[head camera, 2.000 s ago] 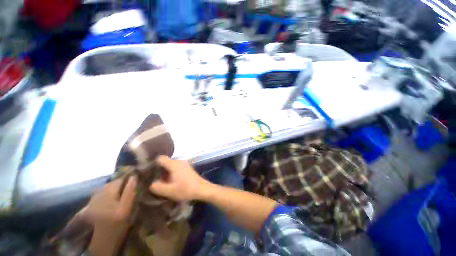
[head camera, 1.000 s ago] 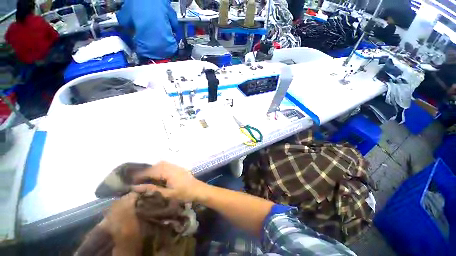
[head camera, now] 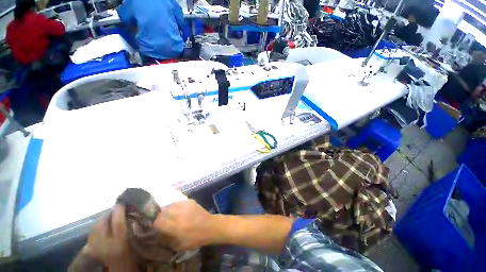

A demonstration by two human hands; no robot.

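Note:
A bunched brown and tan cloth piece point(head camera: 139, 222) is held over my lap at the table's front edge. My left hand point(head camera: 109, 234) grips it from the left, and my right hand point(head camera: 184, 224) grips it from the right. The fingertips are partly blurred and hidden in the folds. The rest of the garment hangs down to the picture's lower edge. The cloth's upper end sticks up above my hands, with a pale patch beside it.
A white sewing machine point(head camera: 240, 90) stands on the white table point(head camera: 122, 143). Yellow-and-green scissors point(head camera: 264, 139) lie right of the needle area. A brown plaid garment pile point(head camera: 330, 186) hangs at the right. Blue crates point(head camera: 431, 218) stand on the floor. Two people sit beyond the table.
The cloth's upper end now points up instead of lying to the left. My left hand has come up beside it, and my right hand has moved slightly down and closed into a fist-like grip.

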